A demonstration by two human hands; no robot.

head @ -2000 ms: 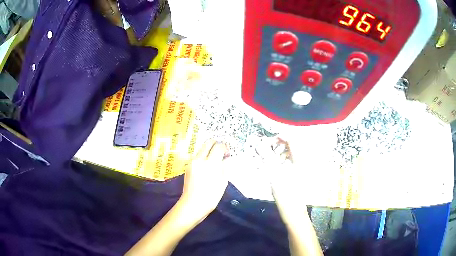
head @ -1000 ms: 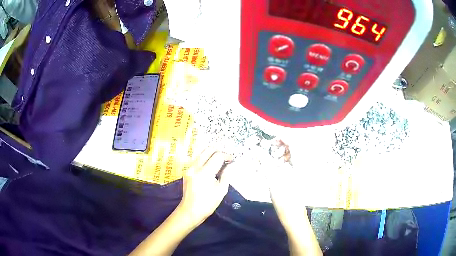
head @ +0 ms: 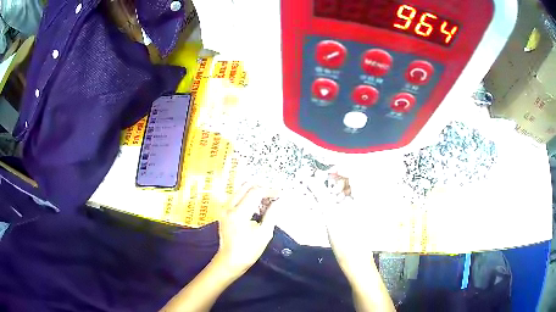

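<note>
My left hand is on the white tabletop at its front edge, fingers curled beside the left pile of small metal buttons. My right hand is washed out by glare, its fingertips near the pile under the machine head. What either hand holds cannot be made out. The snap-fastening machine hangs above, its counter showing 964. A dark navy-purple garment lies over the lap and meets the table edge, with a button on it between my wrists.
A smartphone lies on yellow printed tape at the left. A purple garment with white buttons is heaped at far left. A second button pile lies at the right. A cardboard box stands at the right edge.
My left hand has shifted slightly down and left, and its fingers have changed their curl. My right hand stays nearly in place. The machine head sits slightly further left in the view.
</note>
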